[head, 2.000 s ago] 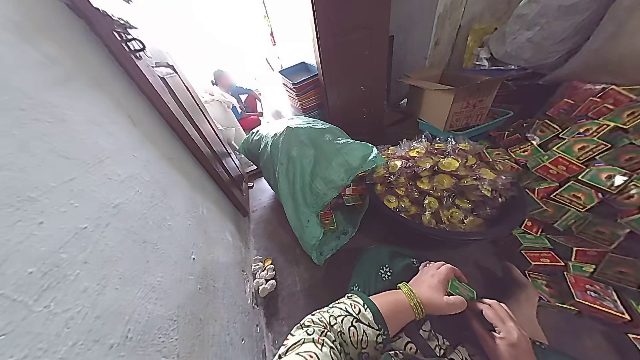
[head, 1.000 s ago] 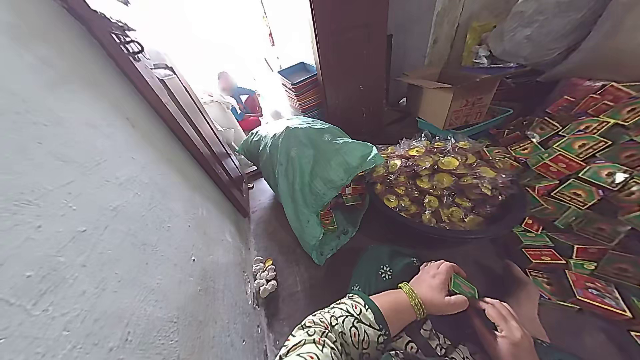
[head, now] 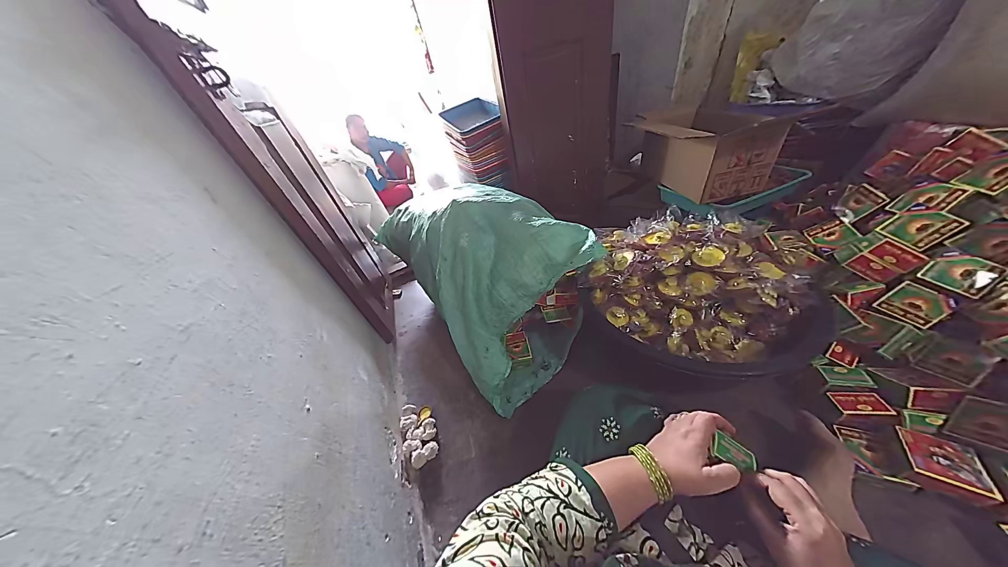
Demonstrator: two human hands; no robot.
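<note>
My left hand (head: pixel 697 455), with yellow-green bangles at the wrist, grips a small green printed box (head: pixel 734 451) between fingers and thumb. Close by on the right, the fingertips of my right hand (head: pixel 799 512) reach the lower end of the box; whether they grip it is unclear. Ahead of my hands stands a dark round basin (head: pixel 709 364) heaped with yellow pieces in clear wrappers (head: pixel 701 283). To its left a green woven sack (head: pixel 488 268) lies with its mouth towards me, small red and green boxes (head: pixel 518 346) inside.
Many flat red and green printed boxes (head: pixel 913 303) are heaped at the right. Behind the basin, a cardboard carton (head: pixel 717 161) stands in a teal tray (head: pixel 768 201). Whitish lumps (head: pixel 417 437) lie by the left wall. A person (head: pixel 382 161) sits beyond the doorway near stacked crates (head: pixel 476 142).
</note>
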